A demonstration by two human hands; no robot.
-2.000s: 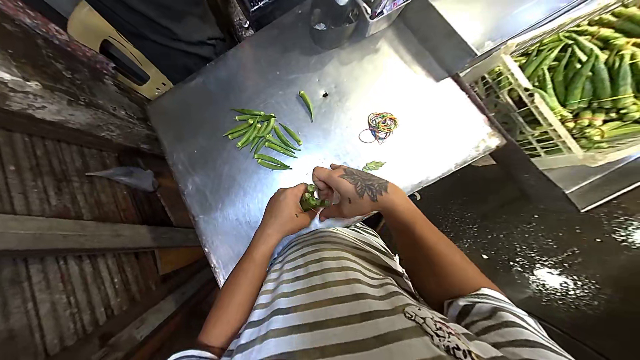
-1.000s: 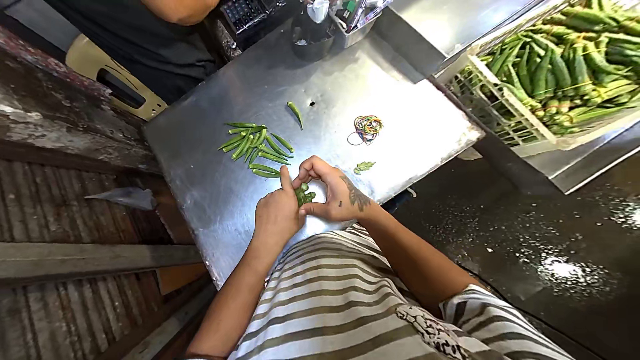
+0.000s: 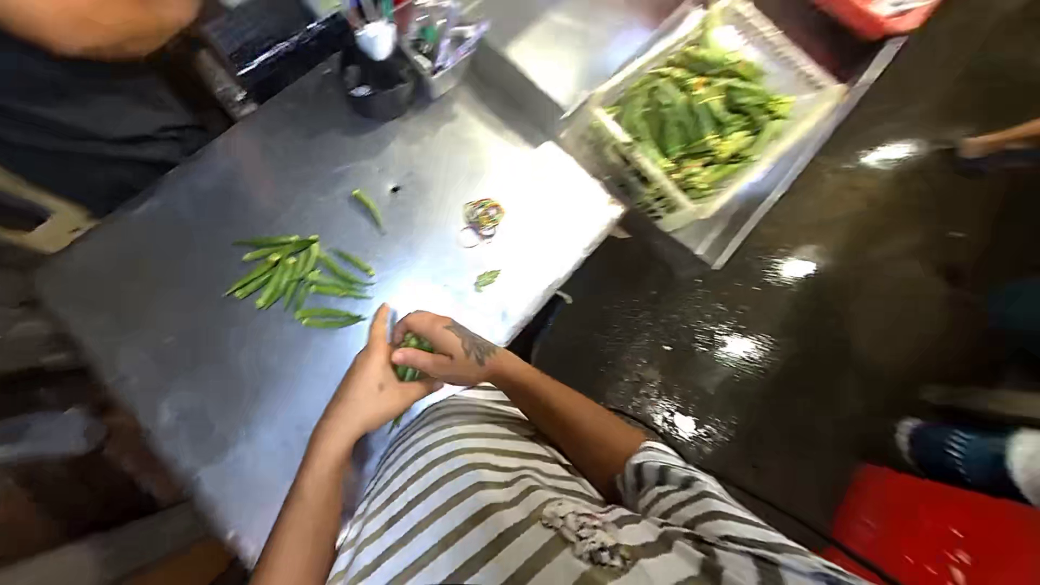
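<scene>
Near the table's front edge, my left hand (image 3: pixel 380 380) and my right hand (image 3: pixel 445 349) meet around a small bunch of okra (image 3: pixel 413 357). My right fingers curl over the pods, and my left palm lies against them with its index finger pointing away. To the left of my hands a loose pile of okra (image 3: pixel 296 272) rests on the metal table (image 3: pixel 187 341). One single okra pod (image 3: pixel 368 209) lies farther back. A heap of rubber bands (image 3: pixel 484 216) is to the right, with a small green leaf (image 3: pixel 487 280) nearer to me.
A dark container (image 3: pixel 380 89) and a bin with wrapped items (image 3: pixel 443 61) stand at the table's back edge. A plastic crate (image 3: pixel 650 187) of green vegetables is at the back right. A person's arm (image 3: pixel 106 24) shows at top left. Lower right are a red object (image 3: pixel 934 528) and a foot (image 3: pixel 959 455).
The view has swung toward the right. My hands stay together on the bunch, with their fingers arranged differently. The person's arm at top left, absent two seconds ago, is in view.
</scene>
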